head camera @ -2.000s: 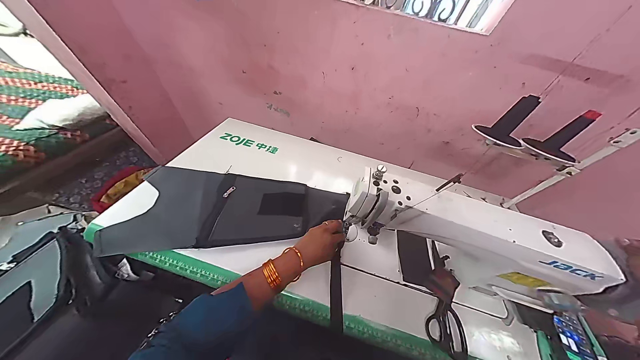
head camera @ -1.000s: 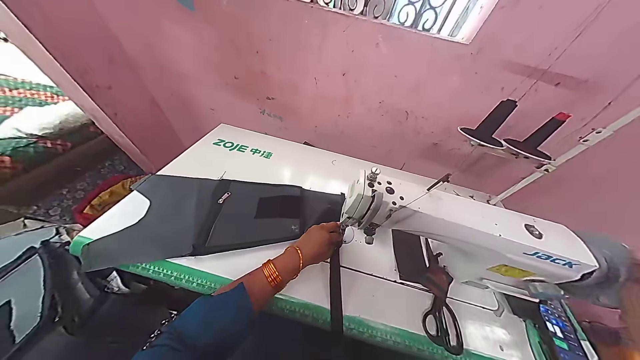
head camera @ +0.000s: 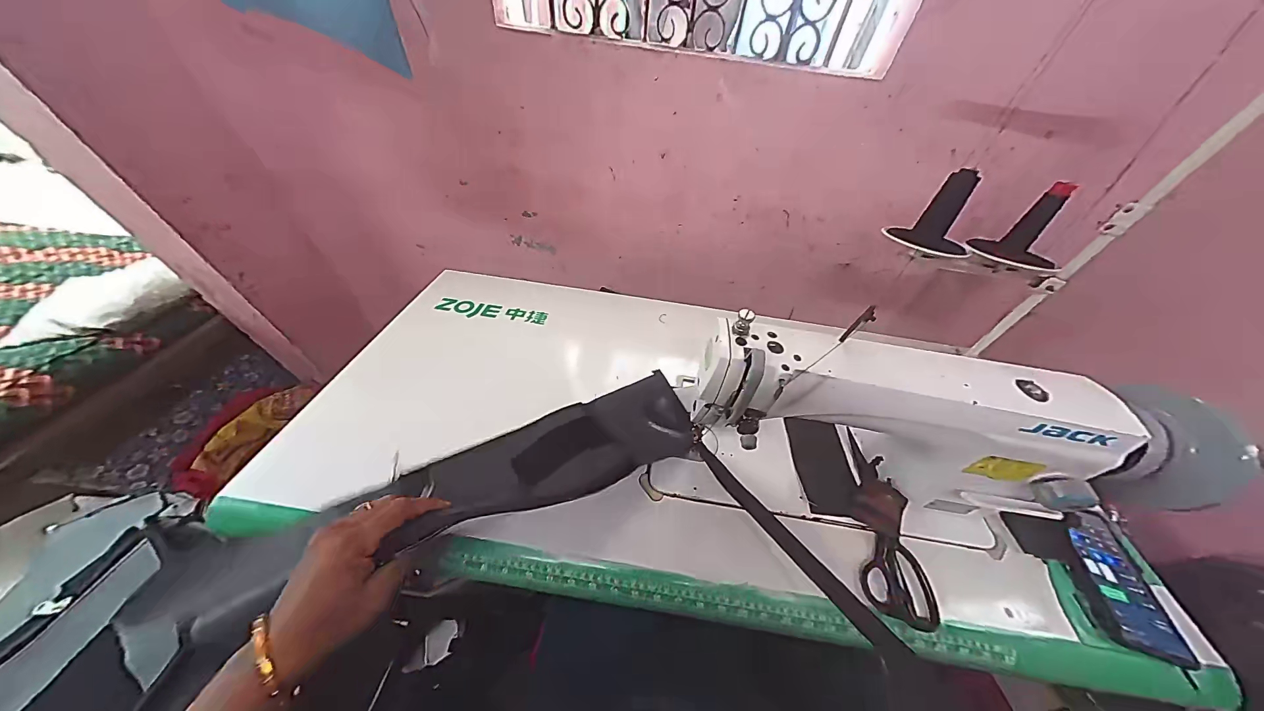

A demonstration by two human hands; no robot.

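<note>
My left hand (head camera: 346, 553), with a gold bangle, holds the near edge of a dark grey fabric piece (head camera: 563, 449) at the table's front left. The fabric runs up to the needle area of a white Jack sewing machine (head camera: 928, 415), where its far end is raised and folded. A narrow black strip (head camera: 790, 548) runs from the needle area down over the front edge. Black-handled scissors (head camera: 899, 583) lie to the right of the strip, beside a dark fabric scrap (head camera: 822, 464). My right hand is not in view.
The white sewing table (head camera: 395, 395) has a green front edge. A phone (head camera: 1131, 592) lies at its right end. Two thread cones (head camera: 938, 212) stand on a rack by the pink wall. More grey and dark fabric pieces (head camera: 89, 573) lie at the left.
My left hand has moved from beside the needle leftward along the fabric. The fabric, flat on the table before, is now turned and bunched toward the front edge. The strip now slants right.
</note>
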